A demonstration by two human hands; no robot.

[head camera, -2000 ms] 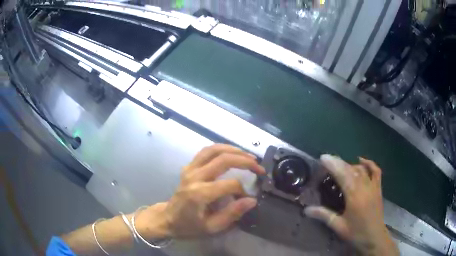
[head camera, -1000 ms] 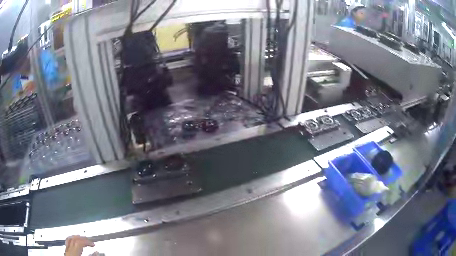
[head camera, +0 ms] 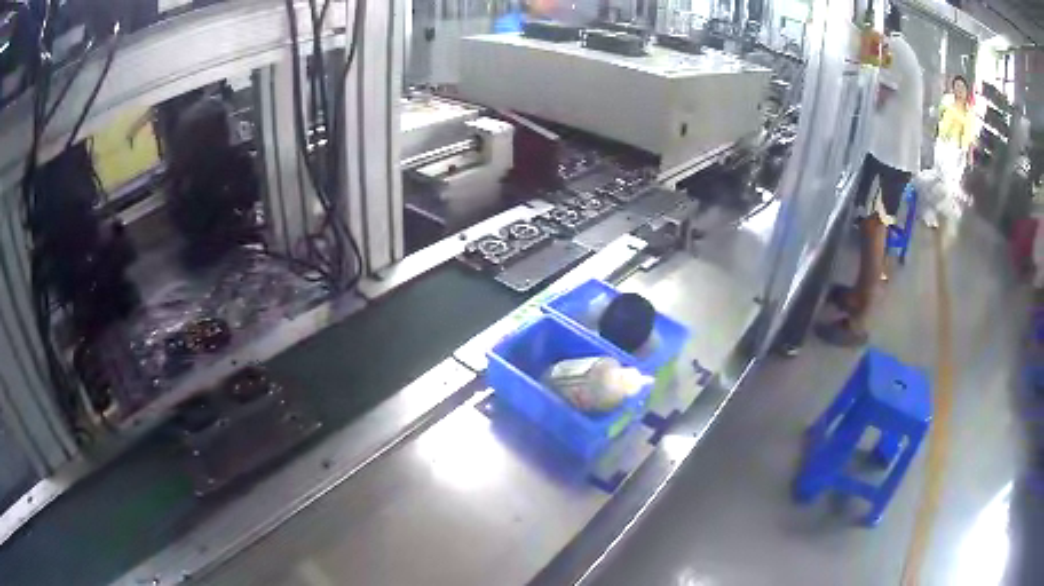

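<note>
Neither of my hands is in the picture. A grey fixture plate (head camera: 254, 449) with two dark round units along its back edge lies on the green conveyor belt (head camera: 384, 335) at the lower left; it is somewhat blurred. Another fixture plate (head camera: 538, 266) with two silvery rings in its nests sits further right on the belt. More fixtures with rings stand behind it. Two blue parts bins stand side by side on the metal ledge: the nearer bin (head camera: 546, 420) holds a whitish cloth or bag (head camera: 598, 382), the other holds a round black thing (head camera: 627, 322).
Metal rails edge the belt. Behind it are a machine frame (head camera: 384, 149) with hanging cables, clear plastic with dark round parts, and a large white box (head camera: 595, 97). A blue stool (head camera: 876, 424) stands in the aisle at right; people are further back.
The view has swung right, bringing the bins closer to the middle and the aisle and stool into view. The hand at the bottom edge has left the picture.
</note>
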